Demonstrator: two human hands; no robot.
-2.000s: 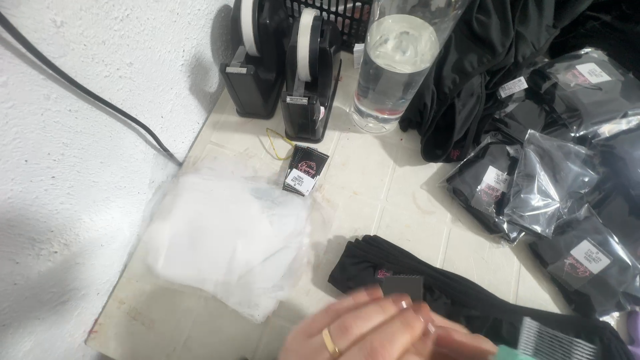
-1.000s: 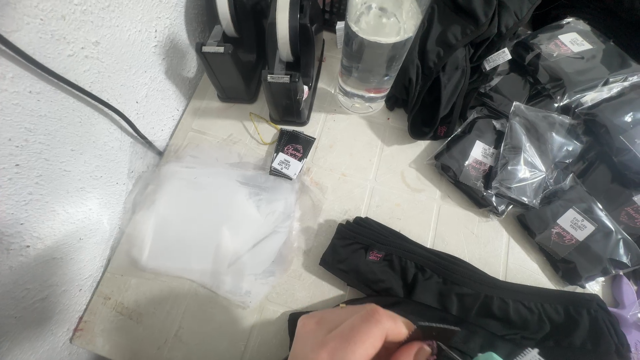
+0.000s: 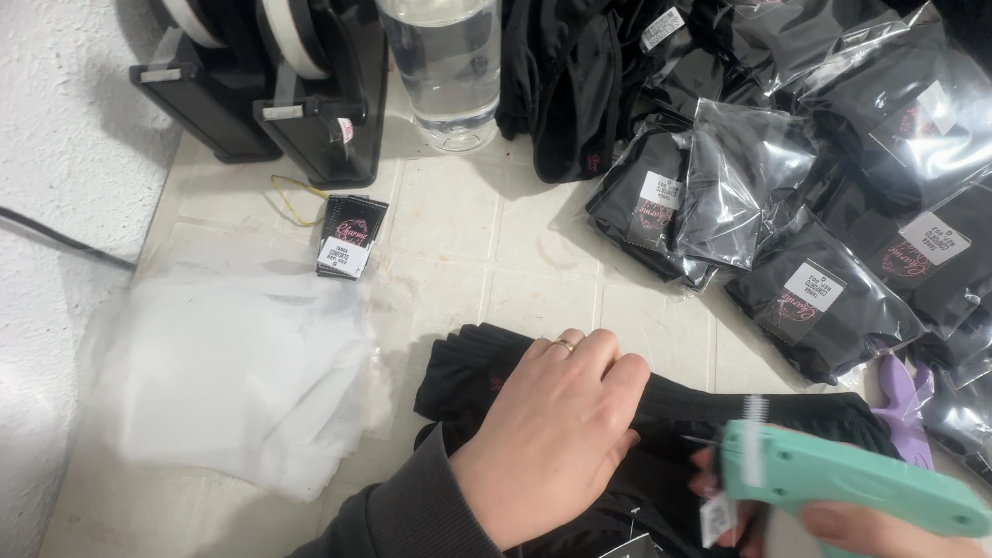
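My left hand (image 3: 562,426), with a ring on one finger, grips the folded black fabric garments (image 3: 465,372) lying near the front of the table. To its right, my right hand (image 3: 845,527) holds a mint-green tagging gun (image 3: 852,473) with a strip of clear fasteners on top; its needle points left over the black fabric. A small tag with a white label (image 3: 717,518) is beside the gun, near my right fingers. Another black tag (image 3: 629,545) lies on fabric at the bottom edge. Part of my right hand is blurred and cut off by the frame.
Clear plastic bags (image 3: 225,372) are stacked at left, below a bundle of black tags (image 3: 353,236). Behind stand two tape dispensers (image 3: 325,147) and a clear container of liquid (image 3: 449,70). Bagged black garments (image 3: 821,310) fill the right, near a purple plastic object (image 3: 903,403).
My left hand has moved up onto the folded black garments, whose stack it partly covers. The tagging gun, mostly out of frame one second ago, now shows at lower right.
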